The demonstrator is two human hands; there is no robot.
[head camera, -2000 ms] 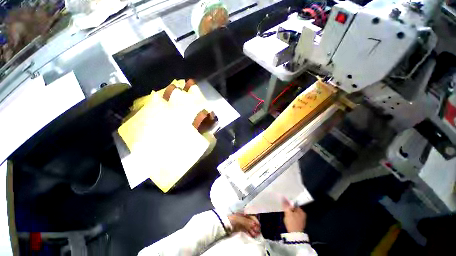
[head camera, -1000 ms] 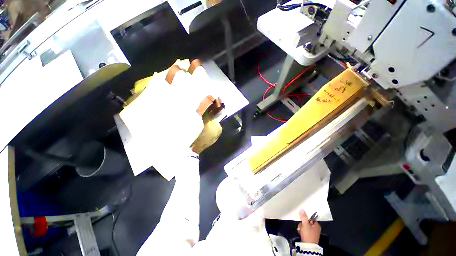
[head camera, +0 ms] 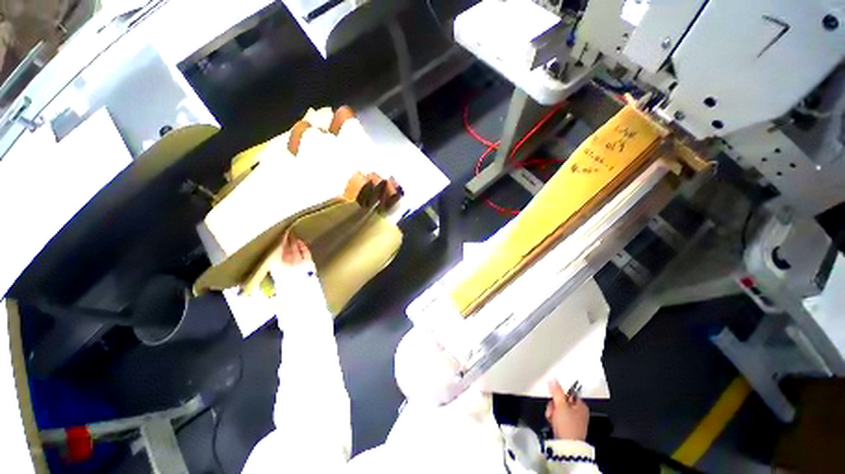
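Observation:
A stack of yellow fabric pieces [head camera: 357, 255] with brown cuffs [head camera: 372, 192] lies on a white board [head camera: 408, 165] at left. My left hand [head camera: 294, 250] grips a yellow piece at the stack's near side; its edges are raised and folded, and my fingertips are partly hidden. My right hand [head camera: 567, 417] is low, right of the arm's near end, closed on a small metal tool [head camera: 574, 392]. Its thumb touches the lower edge of a pale sheet [head camera: 556, 347] hanging beside the narrow arm [head camera: 547, 287]. The amber guide plate [head camera: 556, 213] with handwriting lies along the arm.
The white sewing machine head [head camera: 760, 83] is at upper right. A white side table [head camera: 510, 46] stands at the top, with red cables [head camera: 482, 148] on the floor below. A long white table [head camera: 69, 176] curves along the left. A yellow floor line [head camera: 712, 421] is at lower right.
My left hand has moved from the guide's near end to the stack, and the upper yellow pieces are now lifted and folded. My right hand stays low by the pale sheet.

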